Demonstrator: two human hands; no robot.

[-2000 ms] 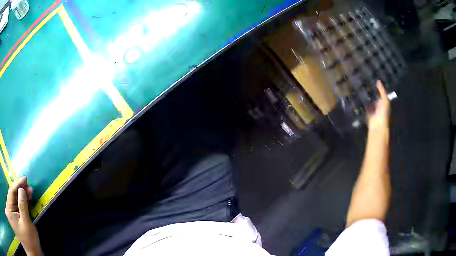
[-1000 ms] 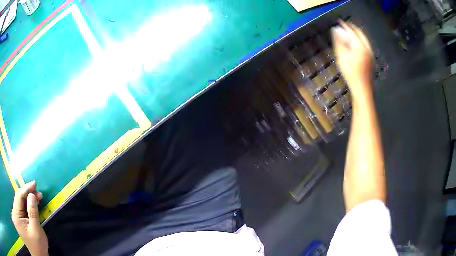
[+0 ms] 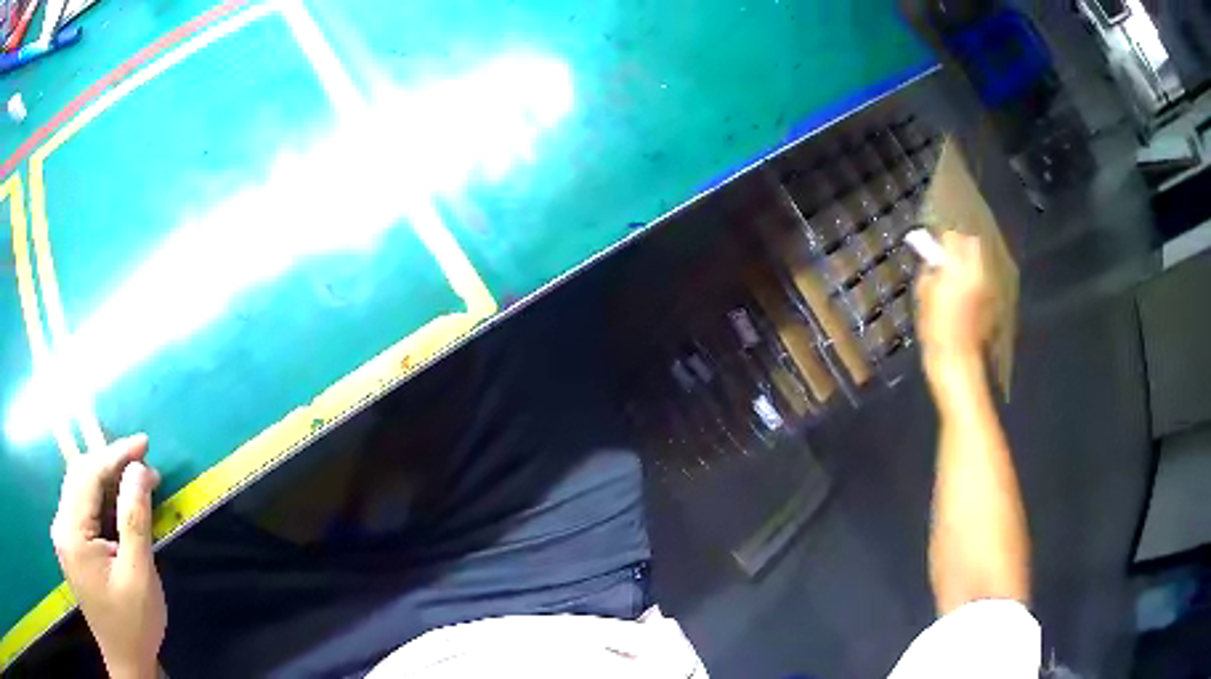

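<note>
My right hand [image 3: 959, 285] is closed, with a short white object like a marker [image 3: 924, 246] sticking out of its fingers. A brown cardboard sheet [image 3: 954, 192] stands tilted at the same hand, which appears to grip it; the hand hides the contact. Just left of it is a clear blister tray [image 3: 857, 219] with rows of dark pockets or parts, at the side of a tray stack [image 3: 764, 352] with brown boards between layers. My left hand [image 3: 113, 537] rests on the bench edge, fingers slightly curled and apart, with nothing seen in it.
The green bench [image 3: 598, 146] with yellow, red and blue tape fills the upper left, with strong glare. Small items [image 3: 40, 40] lie at its far left corner. A blue object [image 3: 1003, 56] is on the floor at upper right. Grey panels [image 3: 1175, 345] stand at the right edge.
The blister tray in my right hand came down onto the stack and was let go. The cardboard sheet, later seen at the bench's far edge, is now beside the stack at my right hand.
</note>
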